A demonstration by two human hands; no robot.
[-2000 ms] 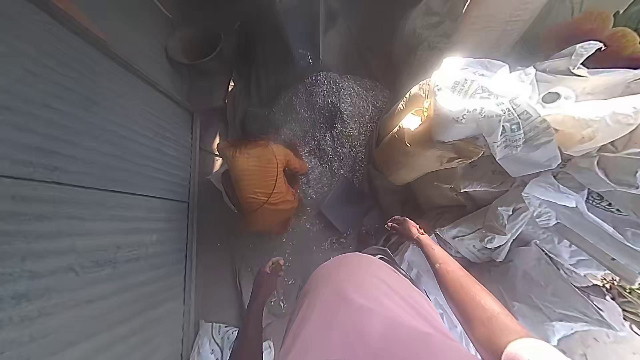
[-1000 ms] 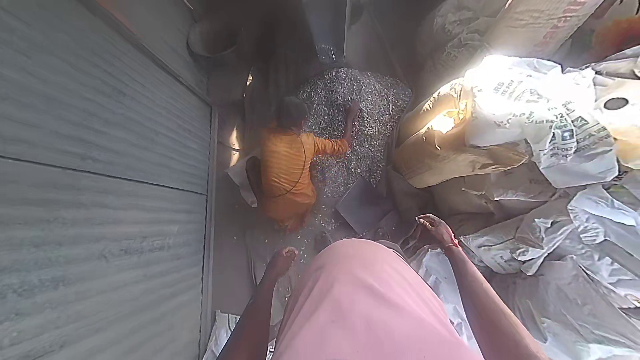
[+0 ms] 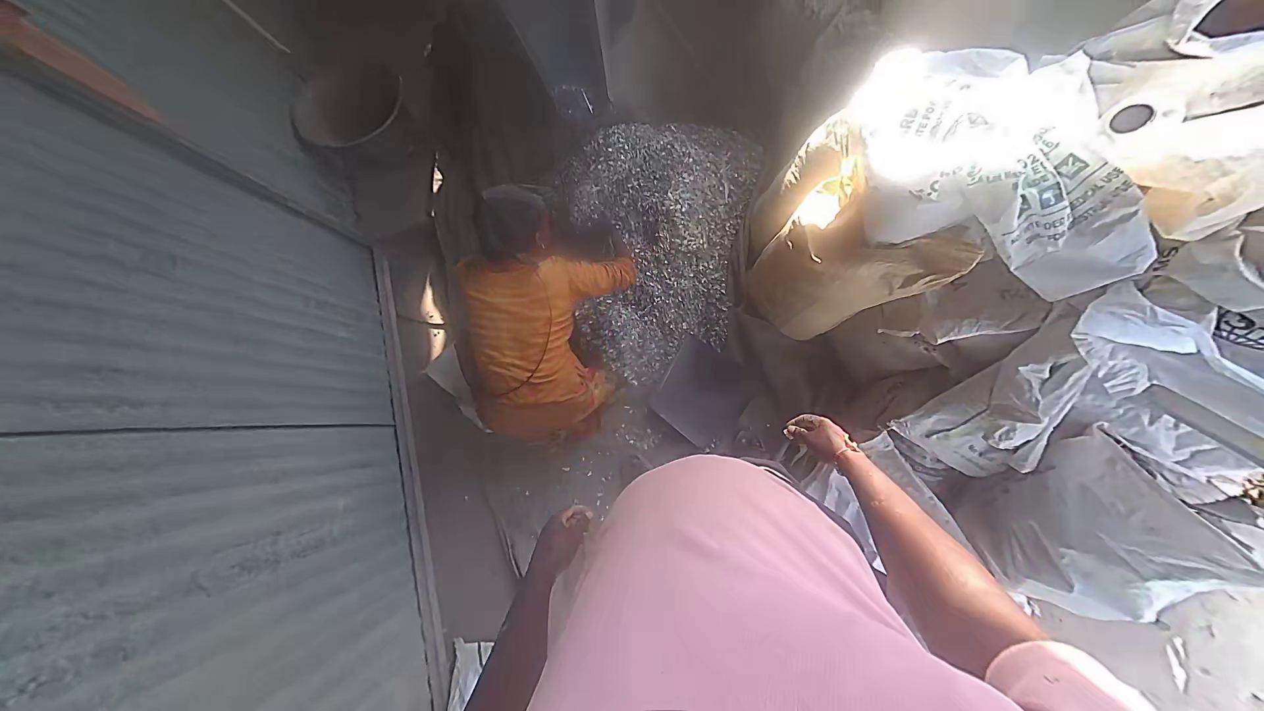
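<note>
My left hand (image 3: pixel 565 538) hangs low beside my pink shirt (image 3: pixel 736 602), its fingers curled; whether it holds anything is not clear. On the other side, my right hand (image 3: pixel 818 434) is held out near the edge of a white plastic sack (image 3: pixel 879 494), fingers bent, the wrist wearing a thin band. What lies under its fingers is hard to tell. Ahead, a large heap of shredded, glinting scrap (image 3: pixel 662 227) covers the floor. A person in an orange top (image 3: pixel 518 326) crouches at its left side, one arm reaching onto it. A flat dark sheet (image 3: pixel 699 390) lies at the heap's near edge.
A corrugated metal wall (image 3: pixel 197 326) runs along the left. Beyond its edge stands a round bucket-like container (image 3: pixel 351 109). Stuffed brown and white sacks (image 3: pixel 839 267) crowd the right side, with crumpled white sacks (image 3: pixel 1116 513) nearer me. Scattered bits lie on the floor (image 3: pixel 583 474).
The crouching person, bent lower two seconds ago, reached far across the heap one second ago; that arm is now drawn back nearer. My hands have stayed at my sides.
</note>
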